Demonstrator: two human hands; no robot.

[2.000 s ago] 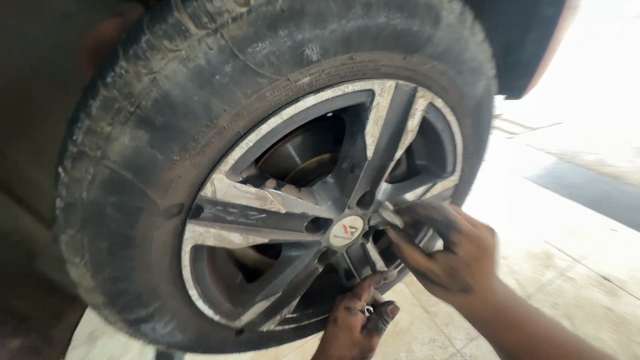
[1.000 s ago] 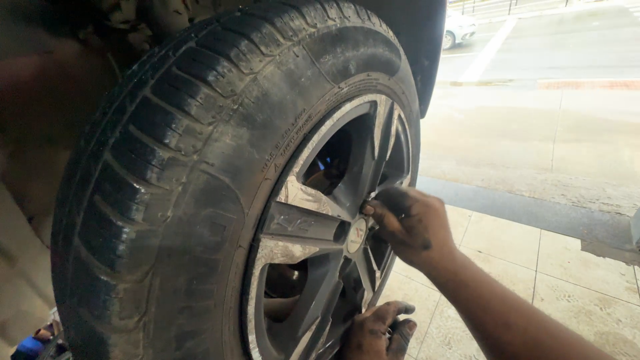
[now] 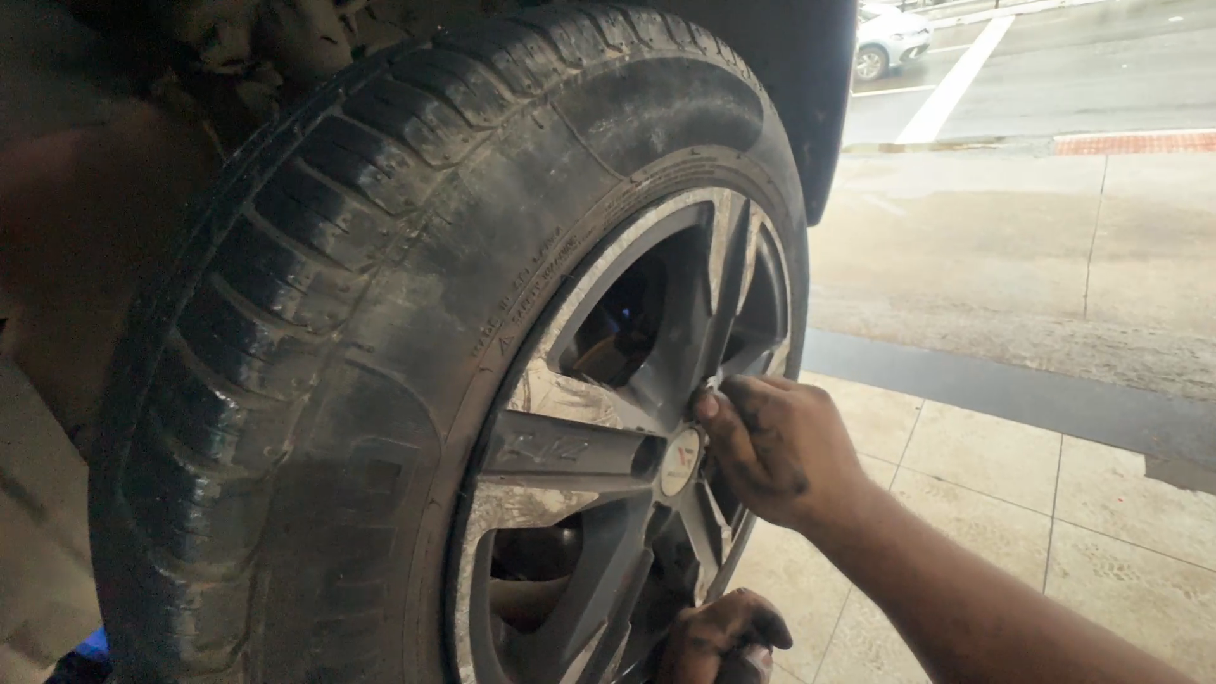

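A black rubber tyre [image 3: 380, 285] on a grey alloy wheel [image 3: 579, 456] with worn, scratched spokes fills the middle of the view. My right hand [image 3: 784, 451], smudged dark, is at the hub just above and right of the round centre cap [image 3: 681, 462]. Its thumb and finger pinch a small shiny metal piece [image 3: 712, 383], whose far end is hidden among the spokes. Low in the view, my left hand [image 3: 727, 638] has curled fingers beside the lower right rim; whether it holds anything cannot be seen.
A dark wheel arch edge [image 3: 828, 114] stands behind the tyre at the upper right. Pale floor tiles [image 3: 988, 475] lie right of the wheel, bordered by a dark strip [image 3: 997, 380]. Beyond are a road and a light-coloured car [image 3: 891, 40]. Something blue shows at the lower left.
The view has swung, showing more tread and the road. My right hand stays by the hub throughout. My left hand remains low at the rim; the small metal piece it held two seconds ago is not visible now.
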